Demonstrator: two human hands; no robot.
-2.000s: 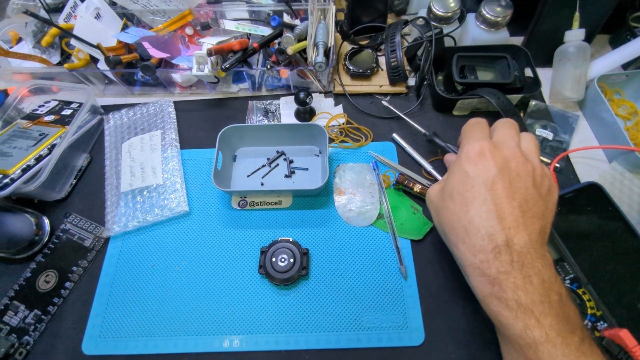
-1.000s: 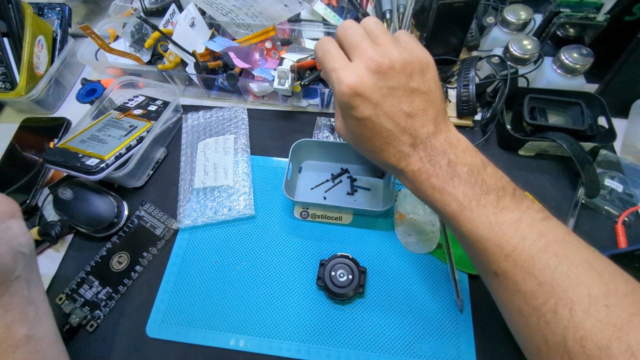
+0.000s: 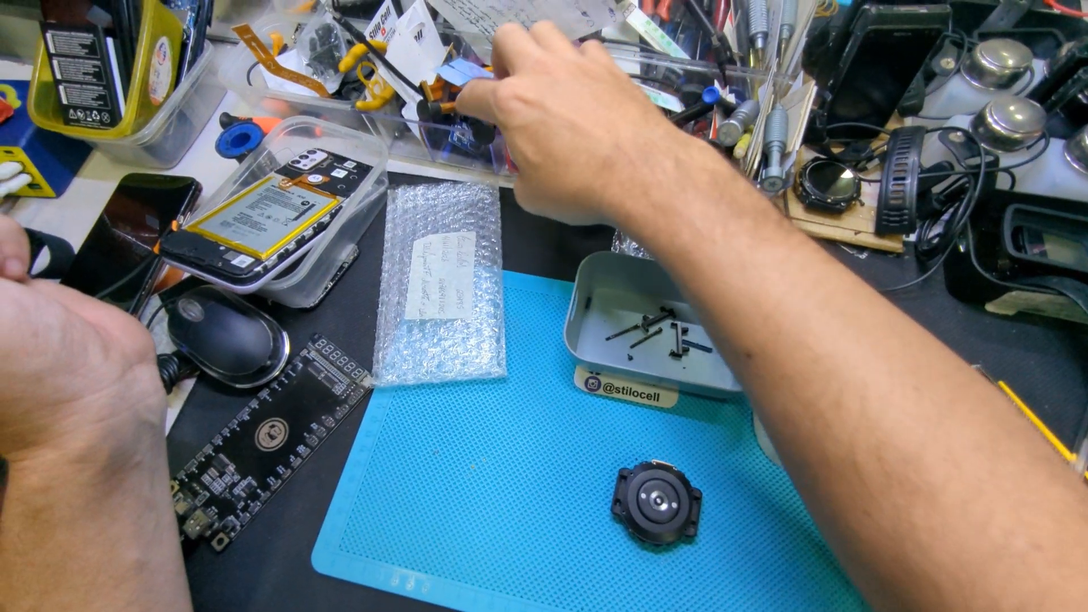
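Observation:
My right hand [image 3: 569,119] is over the front of the clear organizer, its fingertips among loose parts near a blue paper slip; whether it grips anything is hidden. At the left edge my left hand [image 3: 68,357] is cut off by the frame, and its fingers are mostly out of sight. A black smartwatch body [image 3: 657,503] lies back up on the blue silicone mat [image 3: 476,476]. Behind it stands a grey tray [image 3: 603,357] with several black pins and screws inside, partly covered by my right forearm.
A bubble-wrap pouch [image 3: 442,340] overlaps the mat's back left corner. Left of it are a black circuit board [image 3: 272,433], a computer mouse [image 3: 228,336] and an opened phone [image 3: 263,217] in a plastic container. The organizer [image 3: 425,144] spans the back; a round watch [image 3: 828,184] lies right.
My right hand has moved from the tools right of the mat, across the tray, to the organizer at the back. My left hand has come into view at the left. The view has shifted left.

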